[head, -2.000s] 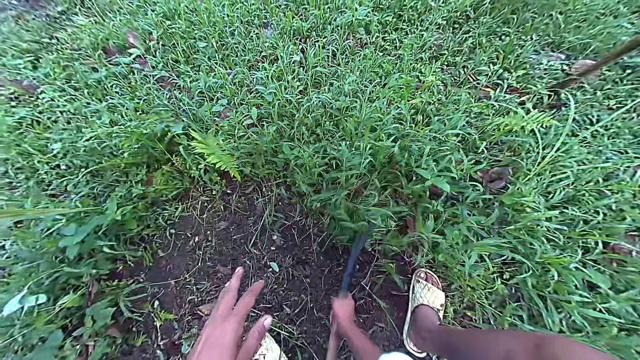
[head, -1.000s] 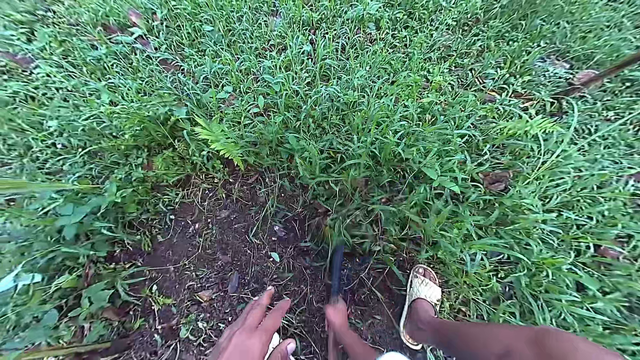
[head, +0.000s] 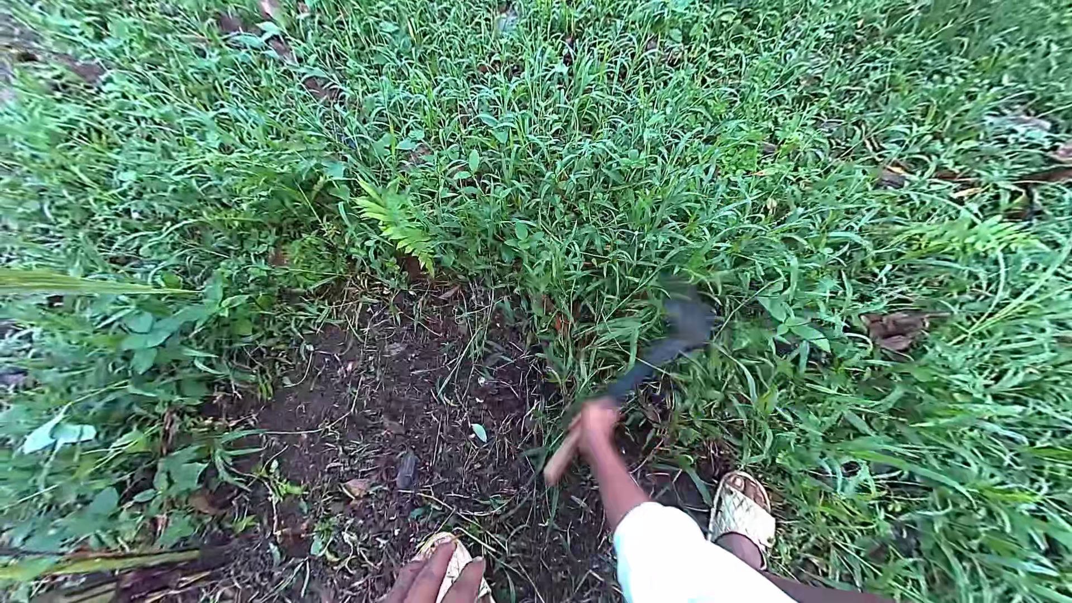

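My right hand [head: 596, 423] is closed round the wooden handle of a sickle-like blade tool [head: 657, 356]. Its dark curved blade, blurred by motion, lies over the edge of the green grass [head: 586, 209], up and to the right of the hand. The pale butt of the handle sticks out below my fist. At the bottom edge my left hand [head: 440, 578] shows only its fingers, held over a woven-pattern sandal, with nothing seen in them; the palm is out of view. Bare dark soil [head: 394, 419] with cut grass bits lies between the hands and the weeds.
My feet wear light sandals, the right one [head: 744, 511] at the grass edge. A fern frond [head: 398, 224] stands at the soil's upper edge. A dry brown leaf [head: 898, 329] lies in the grass at right. Long stalks [head: 100, 563] lie at lower left.
My right hand and the tool have swung up and to the right, the blade now angled over the grass. My left hand has dropped lower, mostly out of view. A white sleeve shows more.
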